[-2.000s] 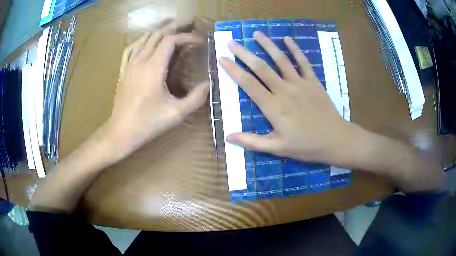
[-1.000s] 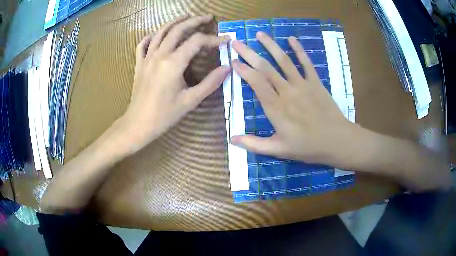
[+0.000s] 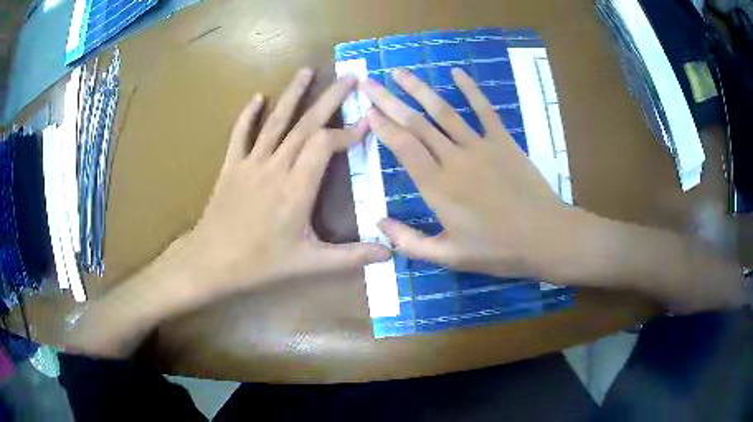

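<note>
A sheet of blue solar cells (image 3: 446,301) lies on the brown mat right of the middle. One white strip (image 3: 381,288) lies along its left edge, another white strip (image 3: 532,115) along its right edge. My right hand (image 3: 479,181) lies flat over the cells with fingers spread, its fingertips at the left white strip. My left hand (image 3: 272,189) is at the sheet's left edge, fingers spread, with index fingertip and thumb tip on the left strip. Thin silvery lines show at the strip's left edge; my hands partly hide it.
At the left stand silvery ribbon strips (image 3: 97,165), white strips (image 3: 62,198) and a dark blue cell stack (image 3: 12,206). A blue sheet with a white band (image 3: 116,25) lies at the far left. More white and silvery strips (image 3: 660,82) lie at the right.
My left hand has opened its fingers, and its thumb has moved down along the left white strip. The sheet and my right hand appear slightly further left in view.
</note>
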